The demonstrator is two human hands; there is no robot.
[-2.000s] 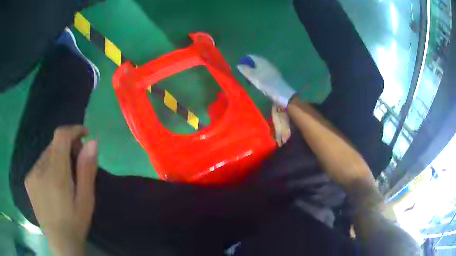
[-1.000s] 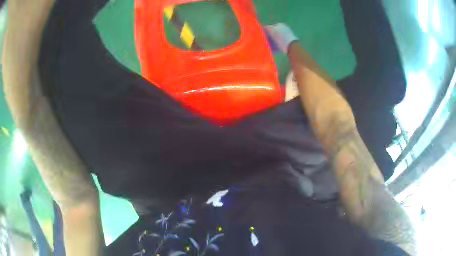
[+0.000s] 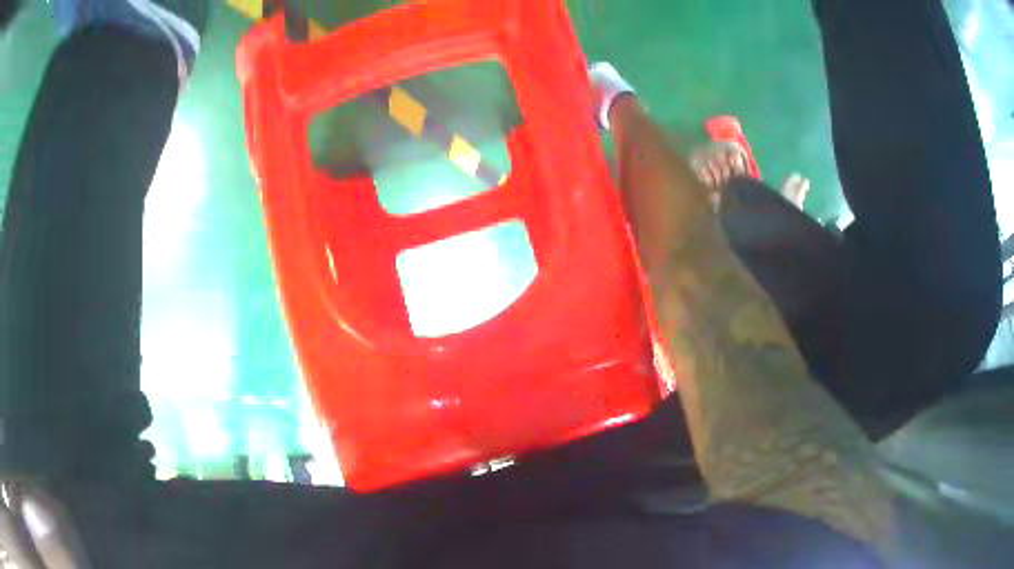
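A red-orange plastic stool (image 3: 478, 400) with openings in it fills the middle of the view, between dark-trousered legs. My right hand (image 3: 609, 95) is at the stool's upper right side. Only the white glove near the wrist shows; the fingers are hidden behind the stool, so its grip cannot be told. My right forearm runs along the stool's right side. My left hand (image 3: 39, 533) is bare, blurred and cut off at the lower left corner, over the dark trousers and apart from the stool.
Yellow-black tape (image 3: 407, 109) crosses the green floor (image 3: 667, 45) and shows through the stool's opening. A bare foot with a red sandal (image 3: 728, 150) is to the right of my forearm. A blue-and-white shoe (image 3: 184, 28) is at the upper left.
The stool appears larger and lower in view than a second ago, and a second opening shows through it. My left hand shows at the lower left corner. The camera view has shifted.
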